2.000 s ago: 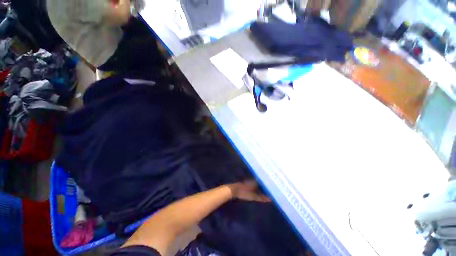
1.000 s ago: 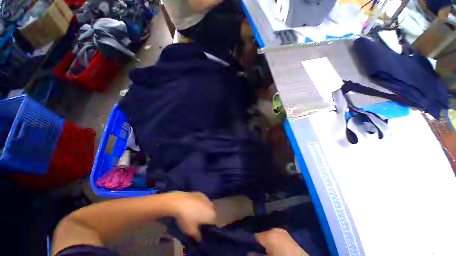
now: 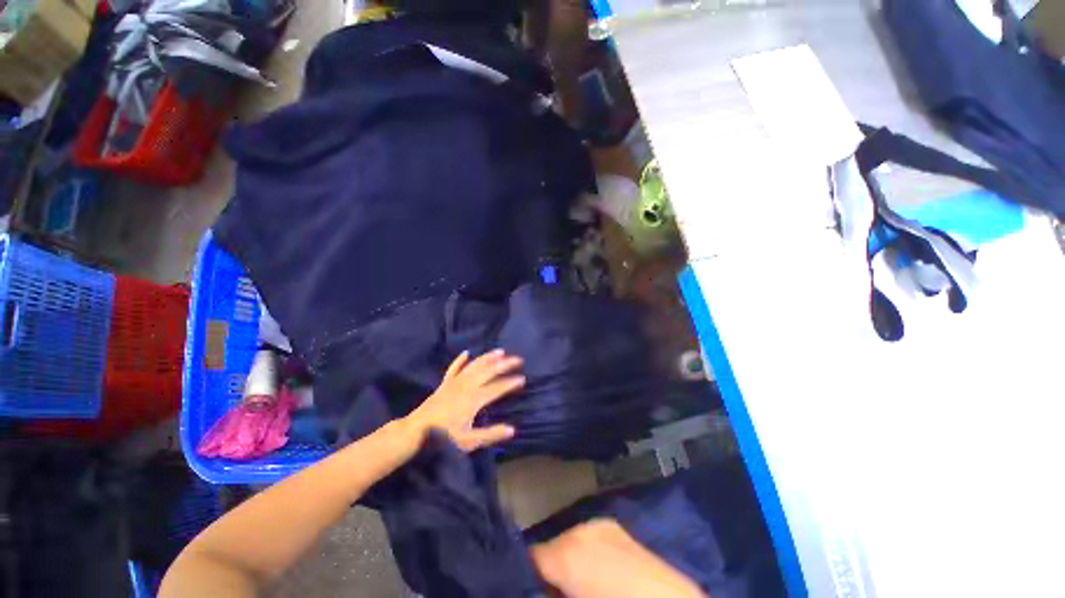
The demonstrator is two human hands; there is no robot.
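Note:
A big heap of dark navy cloth pieces (image 3: 409, 199) lies over a blue basket (image 3: 199, 386), left of the table. My left hand (image 3: 473, 400) rests on the heap's near part, fingers spread, gripping nothing. A loose navy piece (image 3: 450, 526) hangs below my left wrist and reaches my right hand (image 3: 596, 558). My right hand is blurred at the lower middle; it appears closed on that piece's edge, with its fingertips hidden.
The white table (image 3: 771, 386) with its blue edge is on the right. Grey-and-black strips (image 3: 917, 263), a blue flat item (image 3: 969, 216) and a folded navy stack (image 3: 981, 105) lie on it. Red baskets (image 3: 152, 140) and another blue basket (image 3: 53, 333) stand at left. Pink material (image 3: 251, 426) shows in the near basket.
My left hand has let go of the loose navy piece and moved up and forward onto the heap, its fingers now spread. The view has shifted closer over the heap.

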